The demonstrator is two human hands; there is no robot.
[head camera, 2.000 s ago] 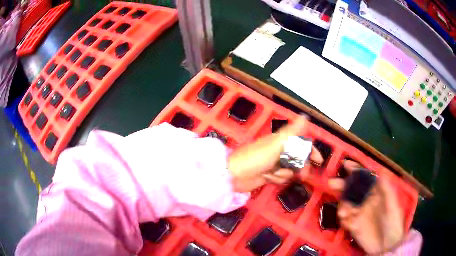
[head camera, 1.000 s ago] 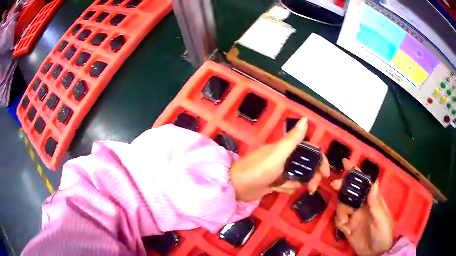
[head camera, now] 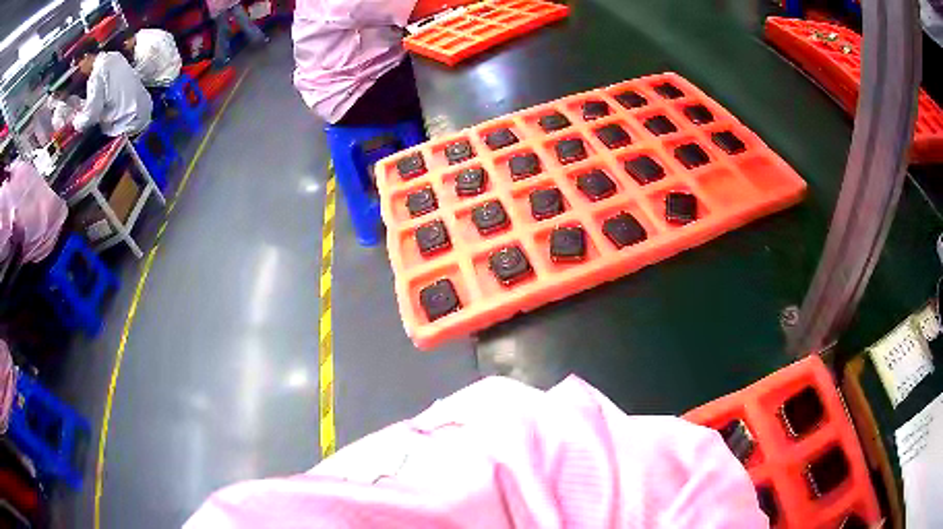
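Note:
A red-orange foam tray lies on the dark green bench at the centre and upper right, with rows of black watch units in its pockets. A few pockets at its right end hold nothing. A nearer red-orange tray, cut off by the bottom edge at lower right, also holds black watch units. My pink sleeve reaches across the bottom and covers part of this nearer tray. Neither of my hands shows; they are hidden or outside the picture.
A grey metal post stands between the trays and the bench's right part. Paper lies beyond the wood-edged strip. More red trays lie behind. A person in pink sits on a blue stool; several people sit at left.
The view has swung left, toward the far tray and the aisle. My hands, each holding a watch unit before, have gone out of sight. The instrument has left the view.

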